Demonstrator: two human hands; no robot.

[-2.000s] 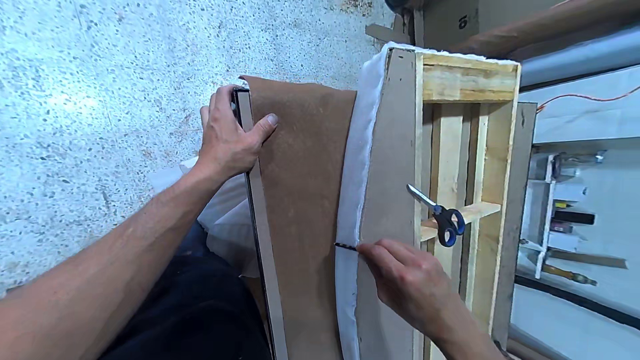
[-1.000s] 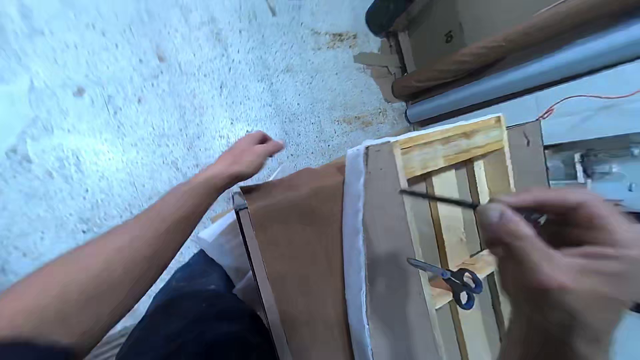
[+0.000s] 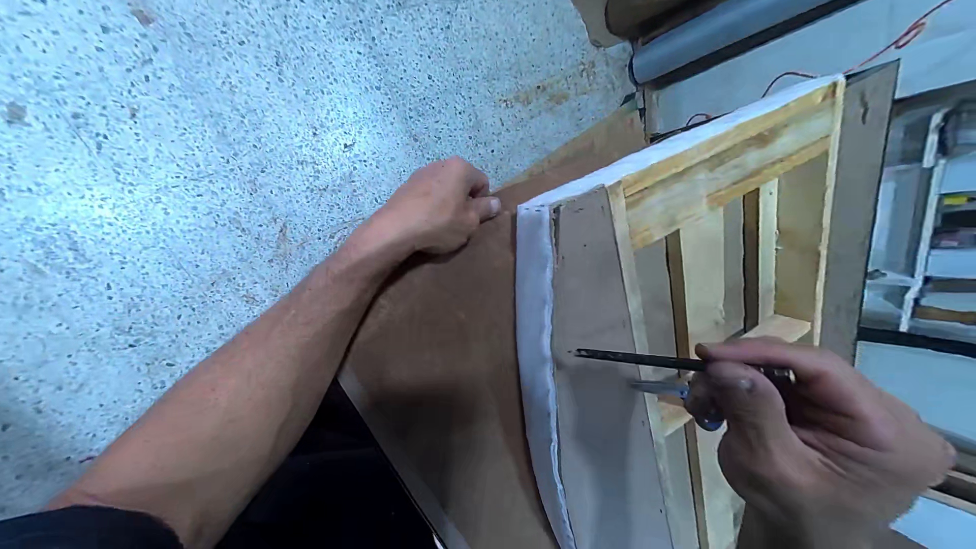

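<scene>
A brown fabric or leather cover [image 3: 450, 366] lies against the white padded edge [image 3: 536, 305] of a wooden furniture frame [image 3: 724, 175]. At the upper edge of the cover, my left hand [image 3: 446, 206] pinches the material beside the frame's corner. My right hand [image 3: 808, 427] grips a thin dark rod-like tool [image 3: 633, 358], its tip over the grey-brown board [image 3: 598, 305] of the frame. Partly hidden behind my right hand, scissors [image 3: 659, 387] with blue handles rest on the frame.
Speckled floor [image 3: 229, 137] spreads at the left. Rolls of material [image 3: 709, 38] lie beyond the frame, near a red cord [image 3: 907, 34]. A white shelf rack [image 3: 926, 221] holding several items stands at the right. The frame has open gaps between its slats.
My left hand, free of the cover one second ago, now holds its upper edge near the padded corner. My right hand has brought the tool down over the board. The view has shifted closer.
</scene>
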